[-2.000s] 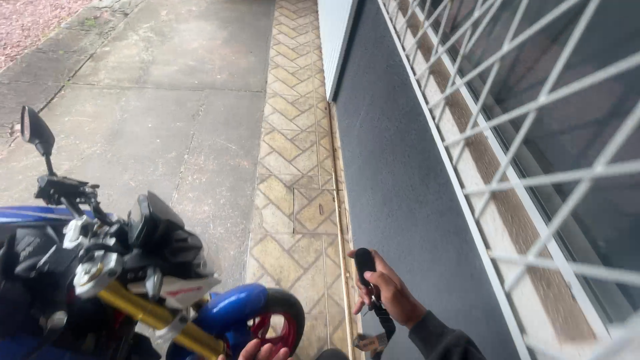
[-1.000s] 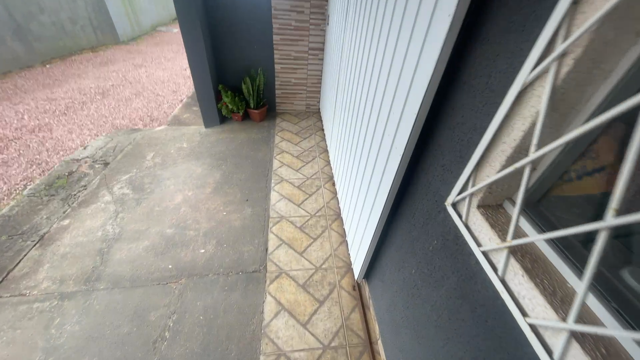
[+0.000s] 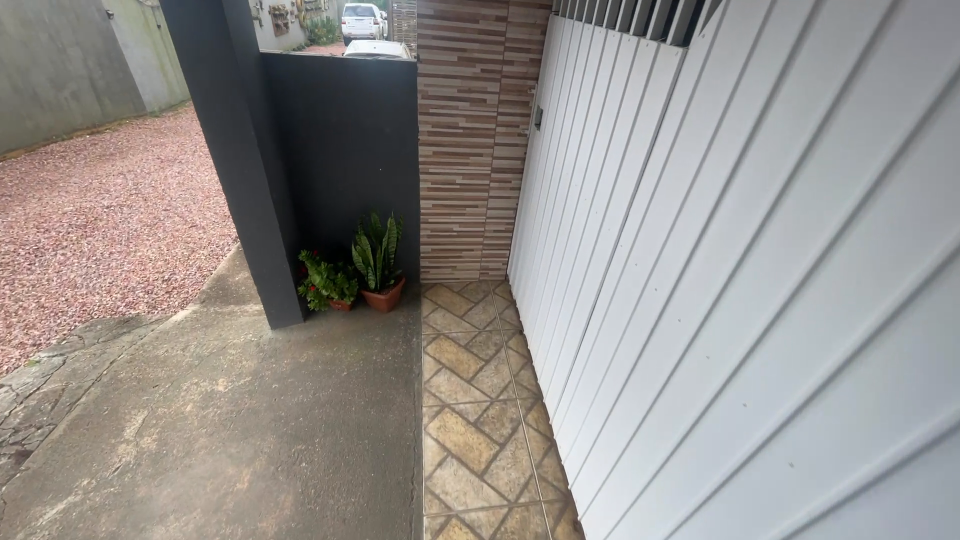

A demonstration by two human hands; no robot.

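Neither of my hands shows in the head view now, so what they hold or touch is hidden. A white slatted metal gate (image 3: pixel 645 225) runs along the right side, with a small dark latch or lock (image 3: pixel 538 118) near its far edge. Beside its foot lies a strip of tan patterned floor tiles (image 3: pixel 465 442). At the far end of that strip stands a wall faced with brown and cream striped tiles (image 3: pixel 459 150).
A potted snake plant (image 3: pixel 379 251) and a red-flowered potted plant (image 3: pixel 328 281) stand by a dark grey low wall (image 3: pixel 345 142) and pillar (image 3: pixel 232 150). Cracked concrete (image 3: pixel 262 435) borders pink gravel (image 3: pixel 112 217). White vehicles (image 3: pixel 361 22) are beyond the wall.
Two seconds ago both hands were in view, the right one holding a small black object, near a blue motorcycle. Hands and motorcycle are now out of view; the view has moved forward along the tiled strip.
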